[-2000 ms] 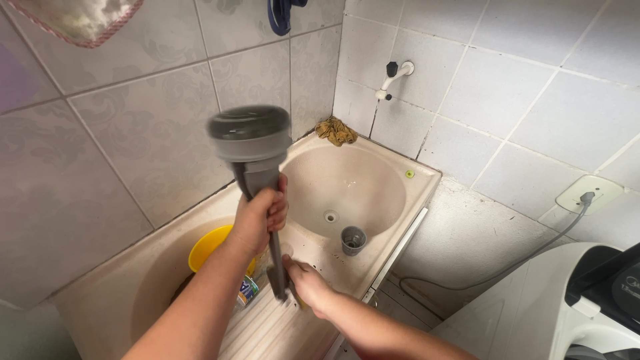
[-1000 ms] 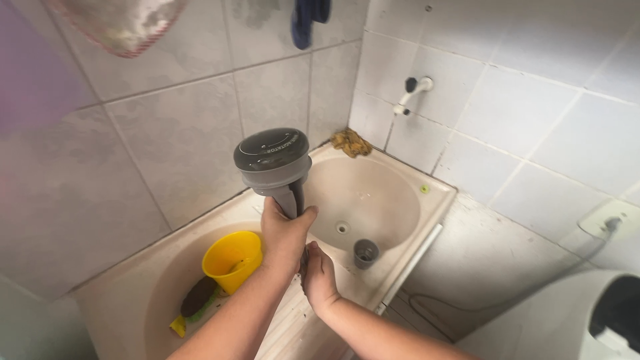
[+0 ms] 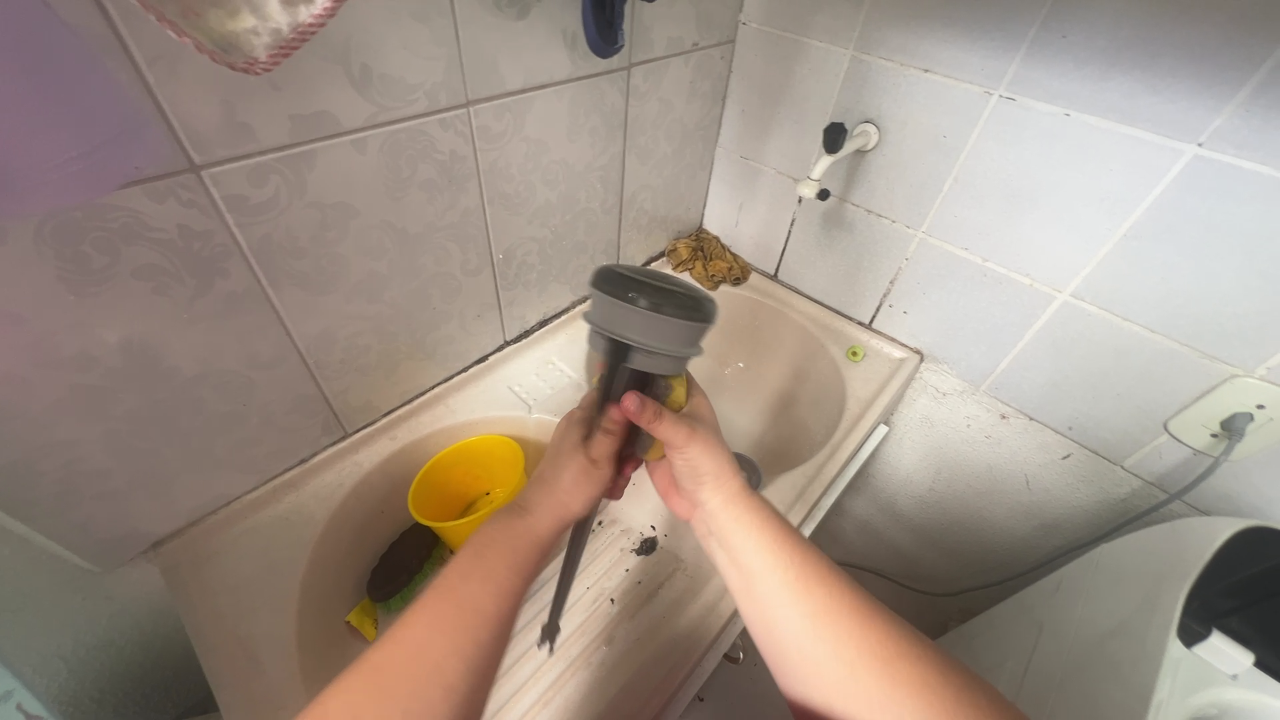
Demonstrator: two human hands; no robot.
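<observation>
A grey plastic appliance part (image 3: pixel 650 325) with a round dark cap and a long dark stem is held upright above the ribbed middle of the sink unit. My left hand (image 3: pixel 585 450) is closed around its narrower body below the cap. My right hand (image 3: pixel 695 445) presses a yellow sponge (image 3: pixel 672 405), partly darkened, against the same body. The stem (image 3: pixel 572 575) slants down from between my hands, its notched tip over the ribs. Behind my right wrist, a grey cup-like part (image 3: pixel 748 470) shows only its edge.
A yellow bucket (image 3: pixel 465 480) and a dark brush (image 3: pixel 402 565) sit in the left basin. Dark debris (image 3: pixel 646 546) lies on the ribs. A brown cloth (image 3: pixel 708 258) rests at the back corner, below a wall tap (image 3: pixel 838 155). A plugged-in cable (image 3: pixel 1190 490) and a white appliance (image 3: pixel 1090 630) stand right.
My right hand has moved up from the lower stem to the body below the cap, where a yellow sponge now shows. The stem's lower part is now exposed.
</observation>
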